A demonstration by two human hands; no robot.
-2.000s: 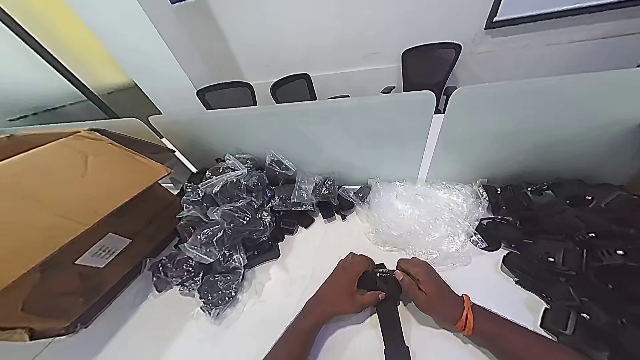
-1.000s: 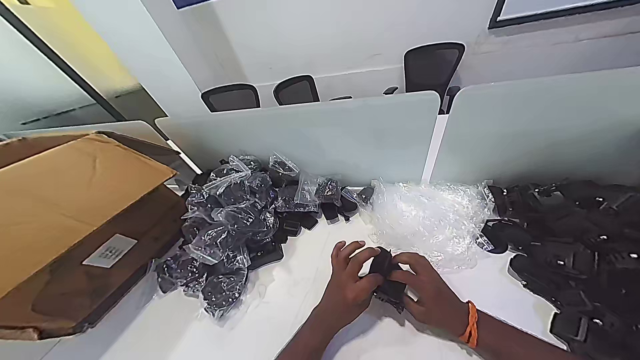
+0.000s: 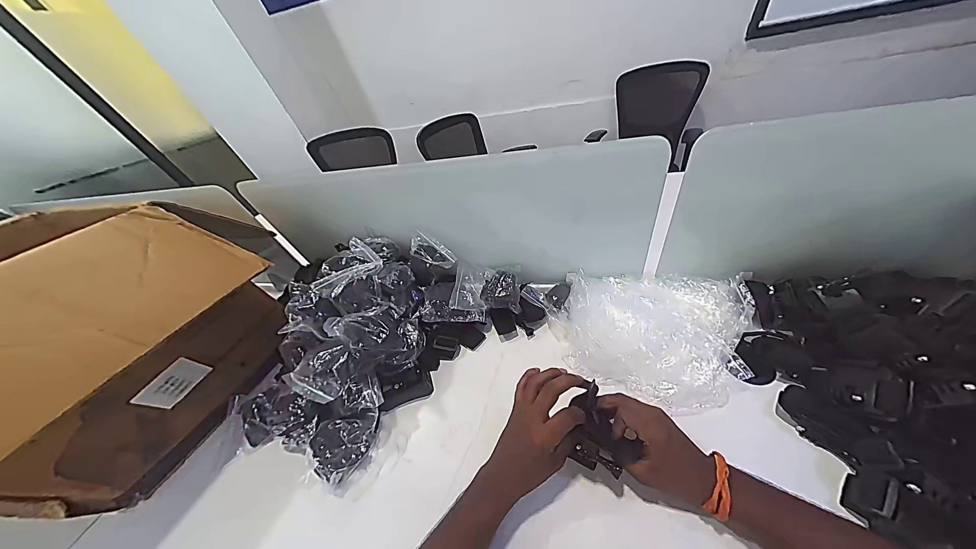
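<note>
Between my hands, above the white table, is a black strap with a dark plastic part (image 3: pixel 596 435), folded up small. My left hand (image 3: pixel 538 427) grips its left side with thumb and fingers. On its right side my right hand (image 3: pixel 656 442) holds it, an orange band around that wrist. The fingers cover much of the item, so its exact form cannot be told. Just behind the hands lies a heap of clear plastic bags (image 3: pixel 656 335). Left of them is a pile of black items in clear zip bags (image 3: pixel 358 335). Unbagged black strap items (image 3: pixel 877 396) are heaped at the right.
An open cardboard box (image 3: pixel 114 305) with a white label stands at the left of the white table (image 3: pixel 427 473). Frosted divider panels (image 3: pixel 473 213) run along the table's back. Several black mesh chairs (image 3: pixel 659 99) stand beyond them.
The strap, which hung down toward the near table edge two seconds ago, is now folded up between my hands. My left hand has turned its fingers over the item's top.
</note>
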